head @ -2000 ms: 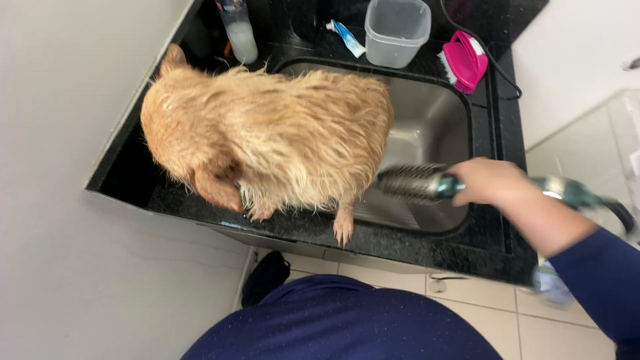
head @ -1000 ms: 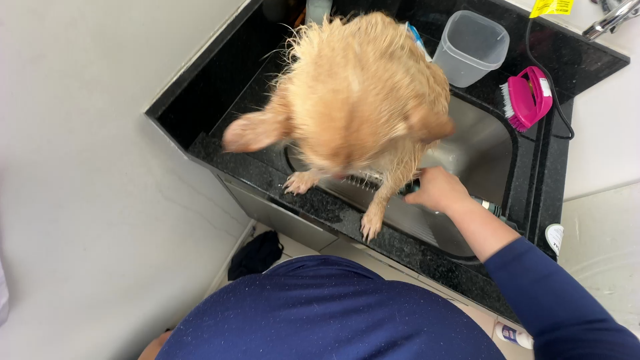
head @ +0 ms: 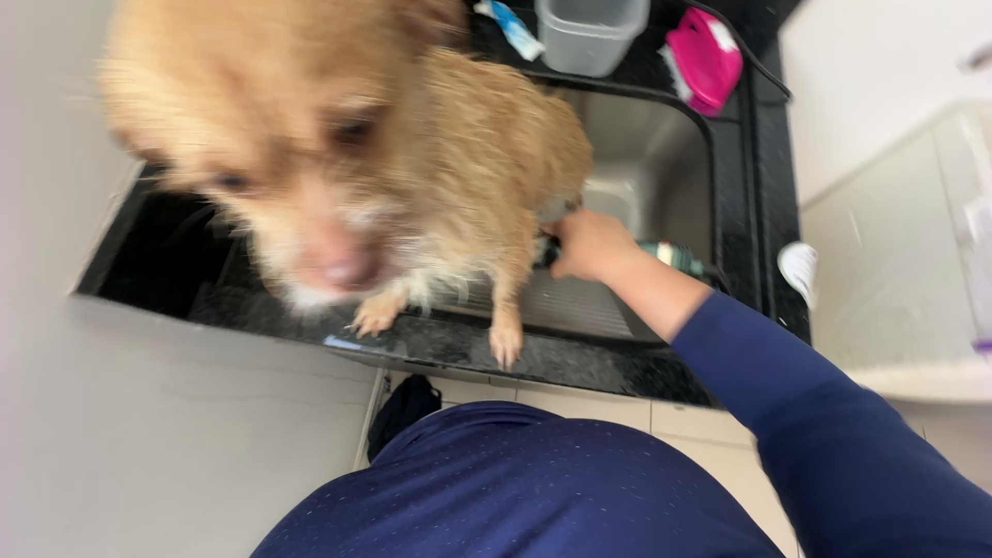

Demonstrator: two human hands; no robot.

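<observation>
A damp, tan dog [head: 496, 147] stands over the sink, its blurred head raised close to the camera and both front paws on the black counter edge. My right hand [head: 593, 244] is closed around a green hot-air brush [head: 674, 256] beside the dog's body, behind its front leg. The brush end is hidden under the dog, and the handle runs right over the steel sink [head: 659, 170]. My left hand is out of view.
Behind the sink stand a clear plastic tub [head: 590, 39], a blue and white tube [head: 511, 29] and a pink scrub brush [head: 705, 62] with a black cord beside it. A grey wall [head: 194, 434] borders the left side. Dark cloth [head: 403, 411] lies on the tiled floor.
The dog has turned from lying crosswise over the sink to facing me and has lifted its head toward the camera. My right hand has moved the hot-air brush left, in beneath the dog.
</observation>
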